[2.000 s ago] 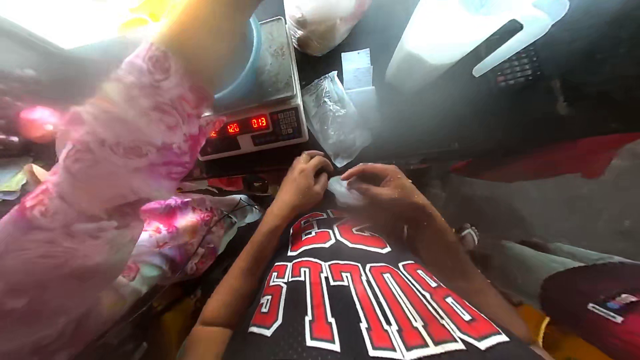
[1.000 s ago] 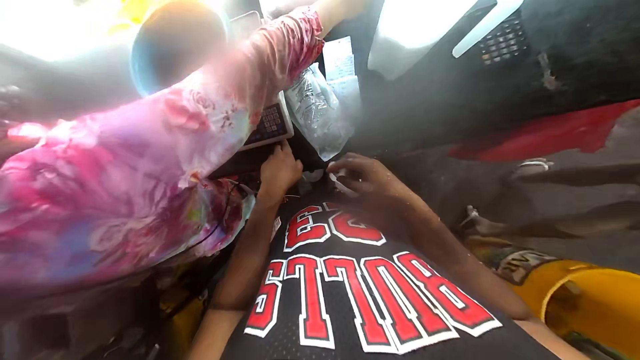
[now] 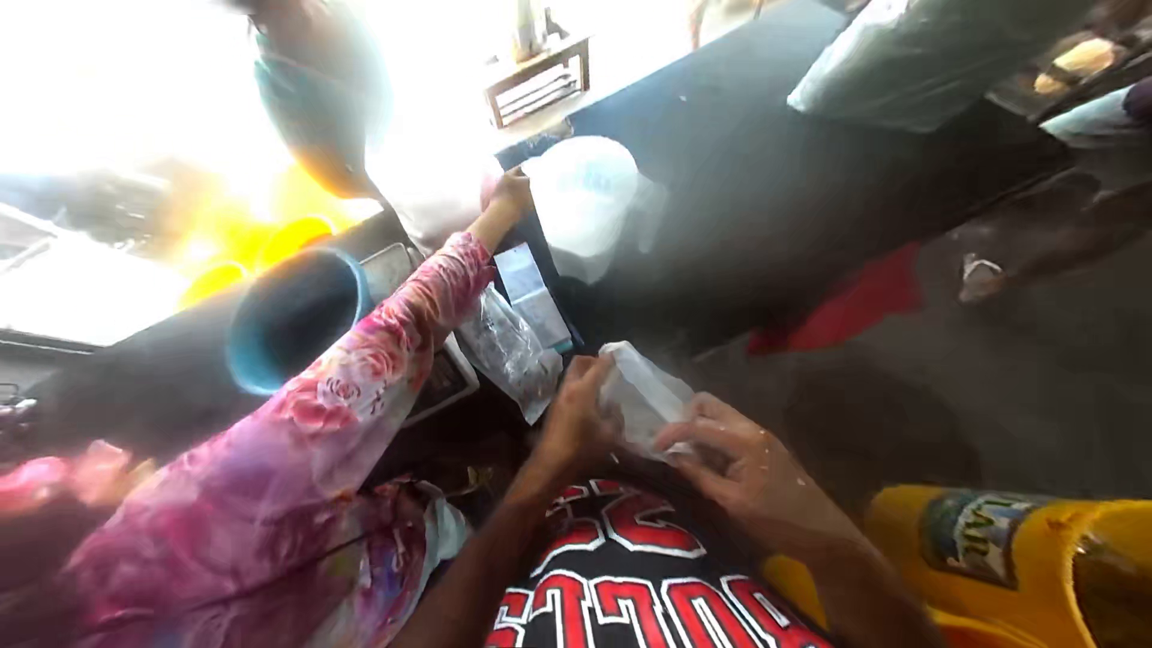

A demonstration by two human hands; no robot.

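A small translucent plastic bag point(image 3: 641, 391) is spread between my two hands, just above my black jersey. My left hand point(image 3: 580, 414) pinches its left edge, and my right hand point(image 3: 733, 454) grips its lower right side. Left of my left hand lies a crumpled clear plastic bag point(image 3: 513, 346), beside a folded paper point(image 3: 534, 292) on the dark table. A co-worker's arm in a flowered sleeve point(image 3: 360, 378) reaches across from the left, its hand point(image 3: 508, 196) at the white container point(image 3: 585, 193) behind the paper. That arm partly covers the weighing scale point(image 3: 450, 382).
A blue-rimmed tub point(image 3: 297, 319) stands at the left, with yellow containers behind it. A filled plastic bag point(image 3: 936, 63) lies on the table at the upper right. Yellow containers point(image 3: 999, 540) are at the lower right, and a red cloth point(image 3: 841, 306) is beyond my right hand.
My hands were close together two seconds ago; now the small bag shows spread between them. The co-worker's arm has come across the scale. The view has shifted.
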